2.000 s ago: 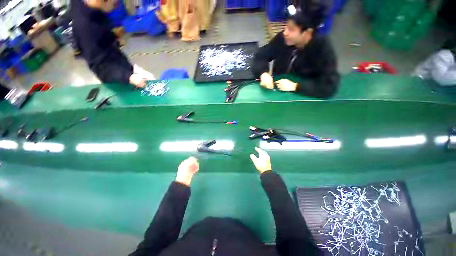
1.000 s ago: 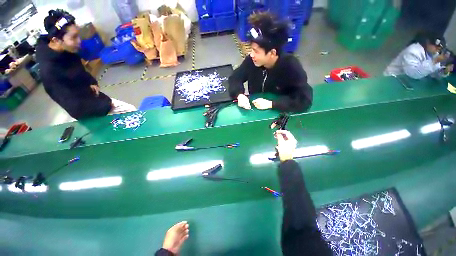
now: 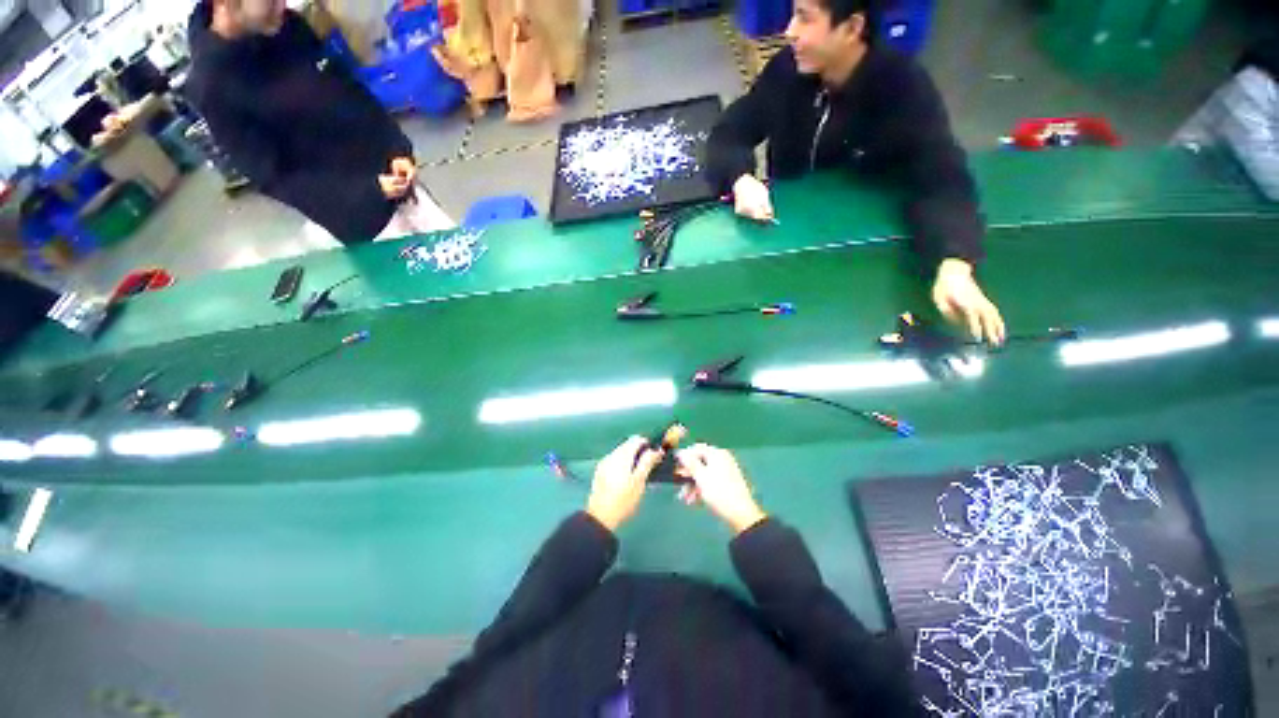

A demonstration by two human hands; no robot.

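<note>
My left hand and my right hand are together over the near edge of the belt. Both hold one black cable assembly between them; its lead runs out left to a blue and red tip. Fingers hide most of its housing. Beyond my hands another black assembly lies on the belt, its lead stretching right to a coloured tip. A further assembly lies behind it. The parts tray is at my right, with tangled pale pieces on it.
A coworker across the belt reaches a hand over a cluster of black assemblies. The far tray and a dark bundle are beside them. Another coworker stands far left near a pale pile. More assemblies lie left.
My right hand has come back from the far side of the belt and my left hand has moved up to meet it; both now hold an assembly. The coworker's hand has reached onto the belt.
</note>
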